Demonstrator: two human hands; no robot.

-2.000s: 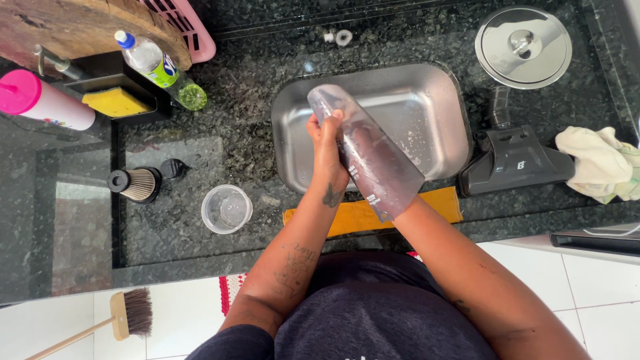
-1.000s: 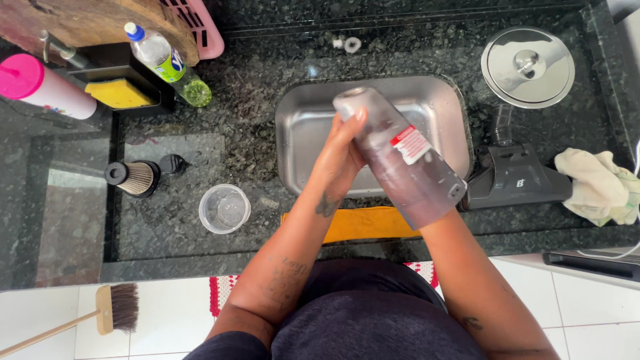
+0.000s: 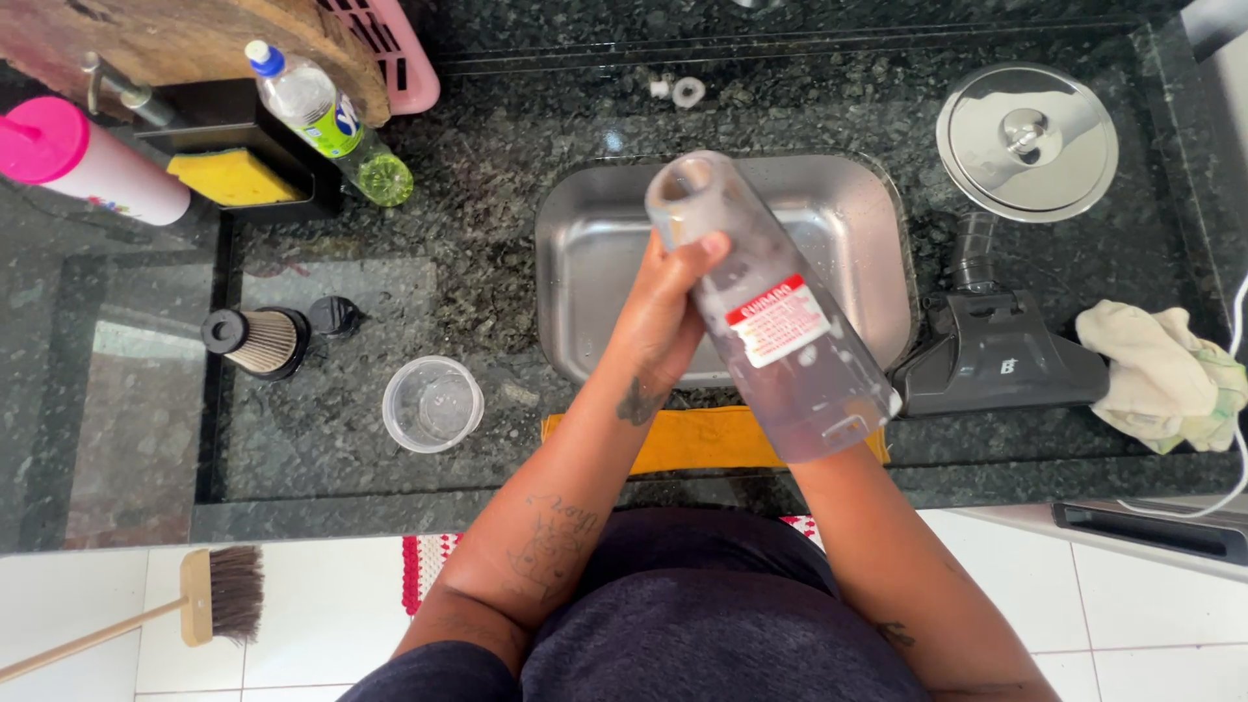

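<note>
My left hand point(image 3: 673, 297) grips a translucent plastic vacuum cleaner dust container point(image 3: 829, 361) near its narrow end, thumb on top. The container is tilted over the steel sink point(image 3: 595, 283), with a red and white label facing up. My right hand point(image 3: 780, 390) is inside the wide end, seen only dimly through the plastic; its fingers cannot be made out. A pleated filter point(image 3: 261, 341) and a small black cap point(image 3: 334, 316) lie on the counter at the left. A vacuum floor head point(image 3: 1009, 356) rests right of the sink.
Around the sink are a clear round tub point(image 3: 433, 404), an orange cloth point(image 3: 697, 441), a steel lid point(image 3: 1027, 142), a pale cloth point(image 3: 1160, 370), a soap bottle point(image 3: 331, 127), a yellow sponge point(image 3: 234, 177) and a pink-lidded tumbler point(image 3: 97, 161). A broom point(image 3: 197, 597) is at lower left.
The container has been turned in my hands, so its label, not visible two seconds ago, now faces up. My left hand still holds the narrow end, and my right arm still enters the wide end.
</note>
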